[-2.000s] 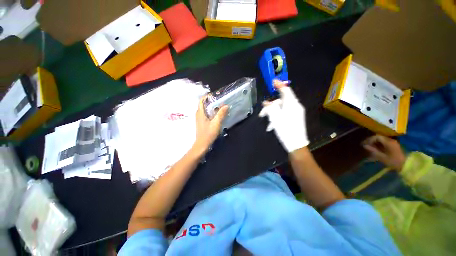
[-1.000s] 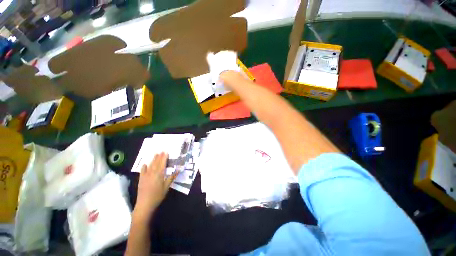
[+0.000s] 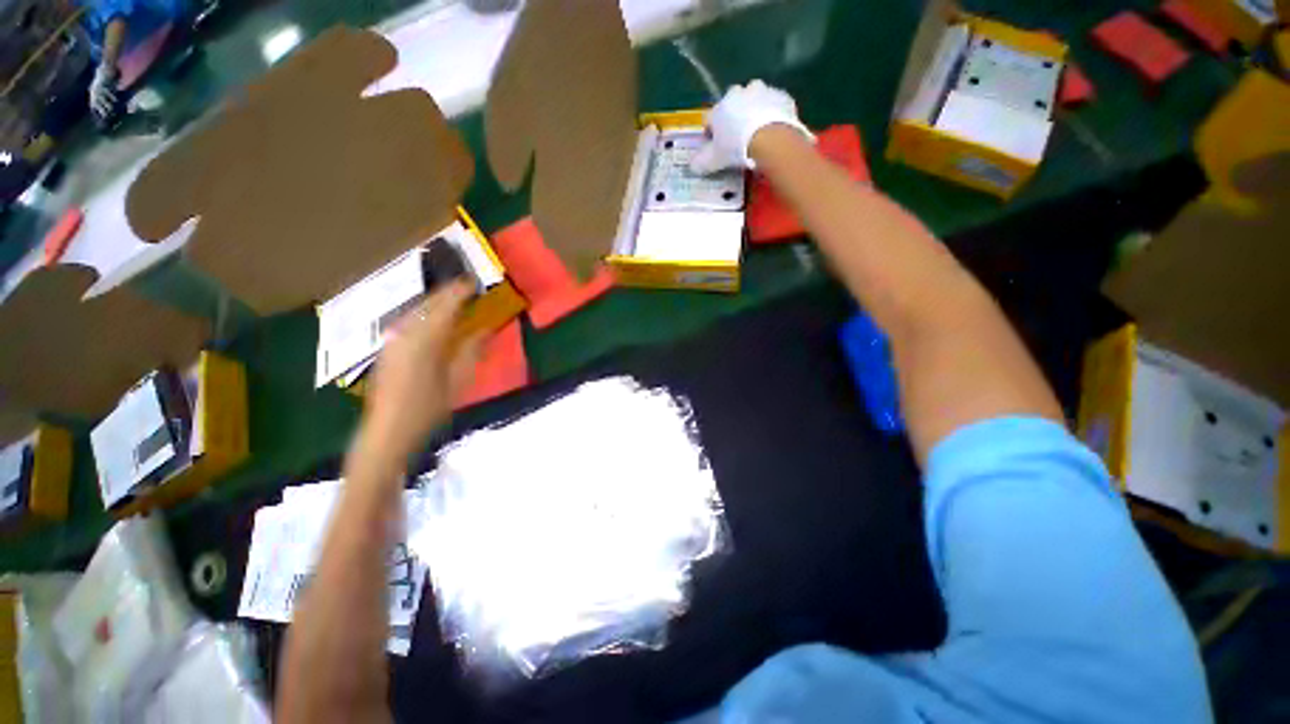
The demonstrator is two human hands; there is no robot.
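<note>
My left hand [image 3: 425,354], bare and blurred, is over the front of a yellow carton [image 3: 498,304] with white leaflets [image 3: 371,314] and a dark item on top. My right hand [image 3: 753,127], in a white glove, is at the upper right corner of another open yellow carton [image 3: 676,276]. Its fingers are bent over the edge of a pale flat unit [image 3: 693,187] with dark round feet; their grip is unclear. A glossy white pile of poly bags [image 3: 573,523] lies on the black bench, with more leaflets [image 3: 290,545] left of it, partly behind my left forearm.
A blue tape dispenser [image 3: 870,371] is partly behind my right arm. More yellow cartons stand at the left [image 3: 219,417], upper right [image 3: 976,156] and right [image 3: 1111,410]. Red pads [image 3: 814,184] lie on the green belt. White bag bundles [image 3: 120,601] are at lower left. A person's hand [image 3: 103,92] shows at upper left.
The view has shifted. My right hand has moved to the carton farther right. My left hand has moved from the bench leaflets to the red-padded carton, which now has leaflets and a dark item on it.
</note>
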